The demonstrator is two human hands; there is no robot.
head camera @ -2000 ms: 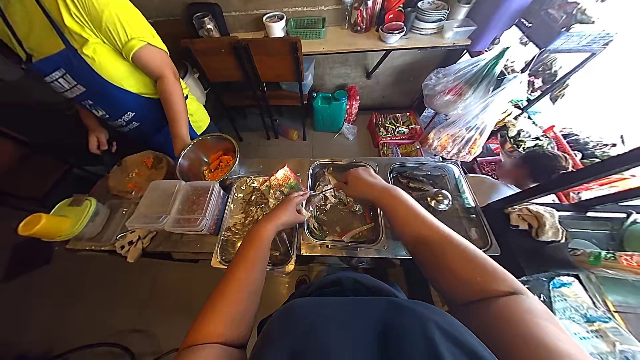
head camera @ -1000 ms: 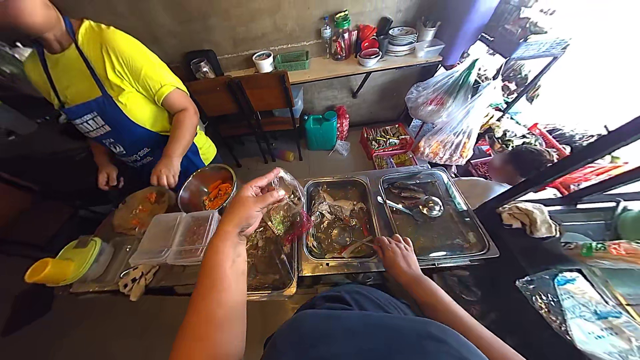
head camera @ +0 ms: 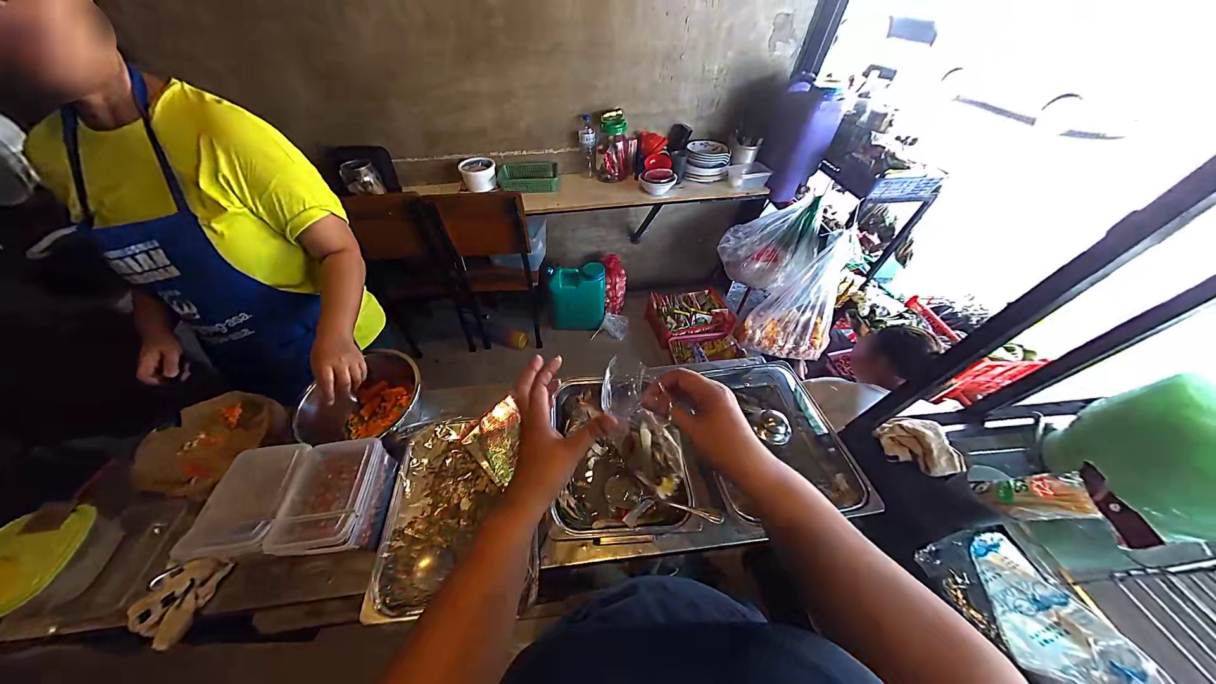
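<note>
My left hand (head camera: 551, 432) and my right hand (head camera: 700, 408) are raised over the middle steel tray (head camera: 608, 534). Between them hangs a clear plastic bag (head camera: 649, 448) with food in it. My right hand pinches the bag's top edge; my left hand has its fingers spread beside the bag, and whether it grips the plastic is unclear. A metal spoon handle (head camera: 698, 513) rests over the tray's front right corner. Left of it lies a film-covered tray (head camera: 432, 503) with brownish food and a shiny foil packet (head camera: 496, 440). The right tray (head camera: 841, 475) holds a ladle (head camera: 774, 426) in liquid.
A co-worker in a blue apron (head camera: 237, 323) stands at the left, one hand at a steel bowl (head camera: 391, 391) of orange pieces. Lidded plastic containers (head camera: 318, 494) and a cloth (head camera: 176, 598) lie nearby. Filled plastic bags (head camera: 788, 304) hang beyond the right tray. A person sits behind it.
My left hand has moved down and right, and my right hand has risen from the middle tray's edge to the bag. The co-worker's hand has moved to the bowl. The view has shifted.
</note>
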